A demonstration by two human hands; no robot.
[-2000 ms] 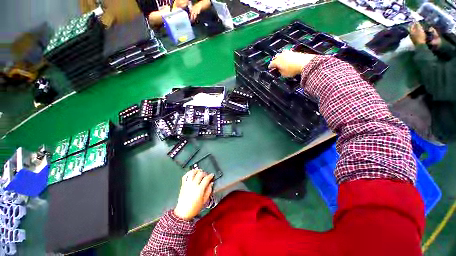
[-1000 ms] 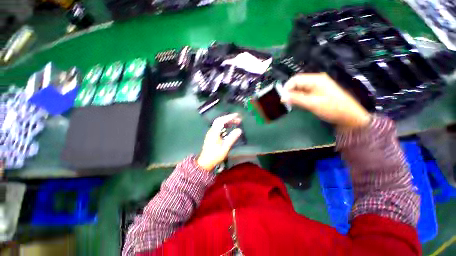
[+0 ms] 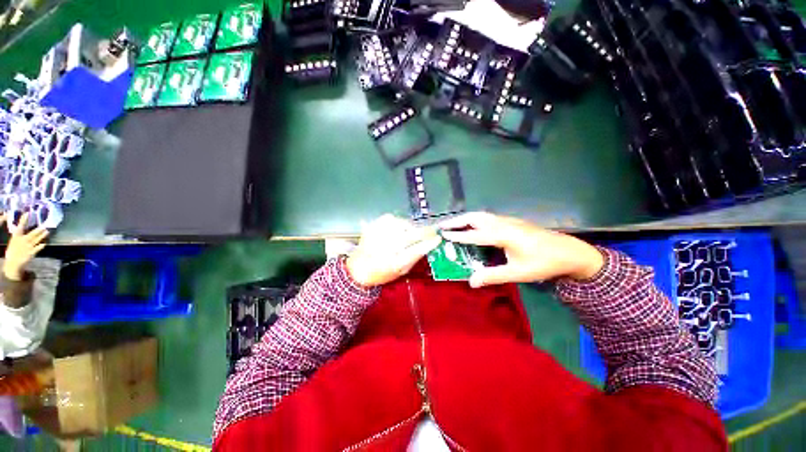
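A green circuit board [image 3: 452,259] is held at the bench edge in front of my body, its green side up. My right hand [image 3: 521,251] grips it from the right, thumb at its lower edge. My left hand [image 3: 390,251] touches its upper left side; its fingertips partly hide the board. A black plastic frame [image 3: 460,187] lies flat on the green mat just beyond my hands. Another black frame [image 3: 402,134] lies behind it. A loose pile of black frames [image 3: 468,60] lies further back, with a white paper [image 3: 495,24] on it.
Left, a dark foam pad [image 3: 181,168] bears several green modules [image 3: 227,76]. A blue bin [image 3: 87,95] and pale parts [image 3: 35,159] lie beyond. Black blister trays [image 3: 698,106] are stacked right; a blue crate [image 3: 751,327] is below. Another person's hand [image 3: 22,250] is far left.
My right hand has brought the board from the tray stack over to my left hand, and the board now shows its green side. Both hands are together at the bench edge. The view has shifted.
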